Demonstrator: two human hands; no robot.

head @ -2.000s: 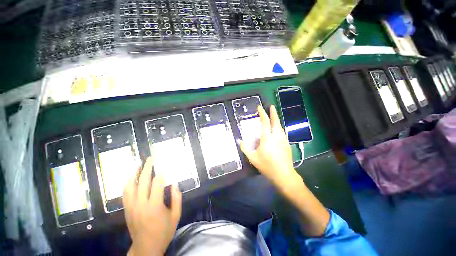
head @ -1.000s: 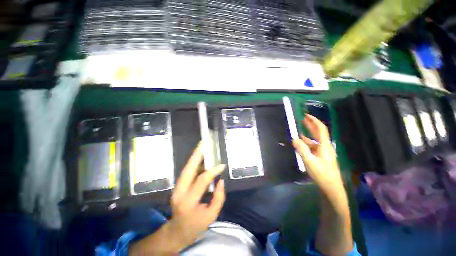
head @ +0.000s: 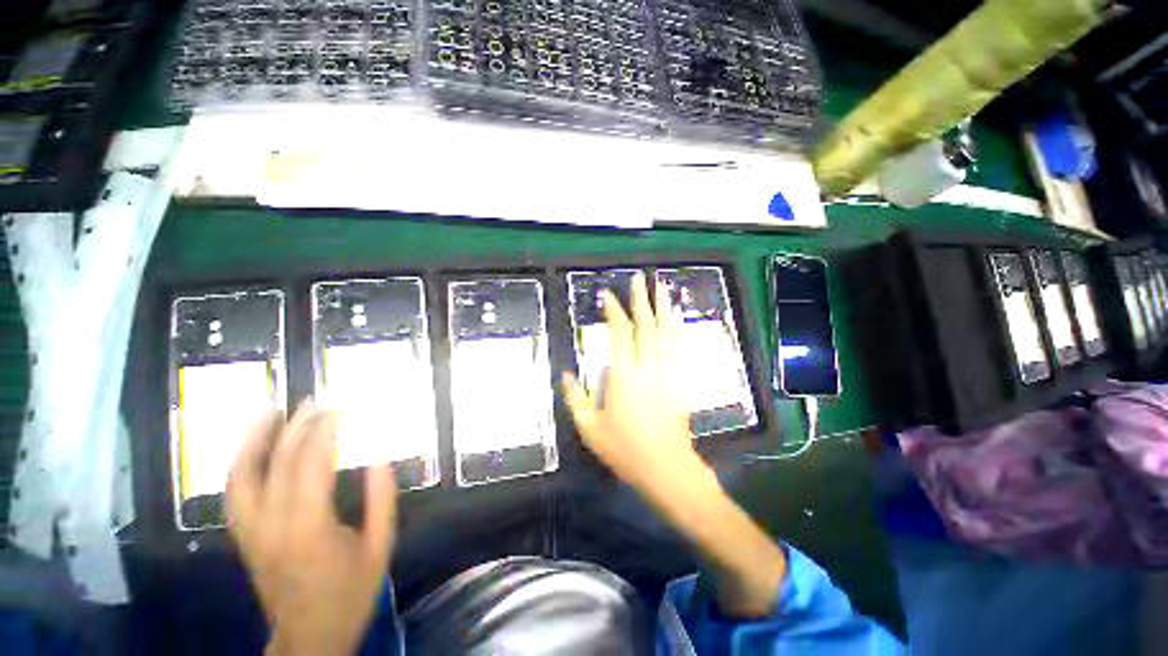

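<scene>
Several open-backed phone units [head: 502, 385] lie flat in the slots of a black foam tray [head: 442, 442]. Each has a dark top, and a large white middle shows on most. My left hand [head: 308, 513] is over the lower parts of the two leftmost phones, fingers spread, with nothing visible in it. My right hand [head: 640, 404] lies over the fourth phone, its fingers apart and reaching the dark upper ends of the fourth and fifth phones. No part is visible in it. The surfaces under both hands are hidden.
A glossy phone [head: 807, 327] with a white cable stands right of the tray. Behind are a white sheet [head: 448, 173], a blue triangle [head: 780, 205], blister trays [head: 538, 58] and a yellow wrapped post [head: 954, 96]. White strips [head: 77, 385] hang left. Another foam tray [head: 929, 320] is right.
One second ago two phones stood on edge in my hands; now all lie flat. Both hands have moved left. The view has also shifted.
</scene>
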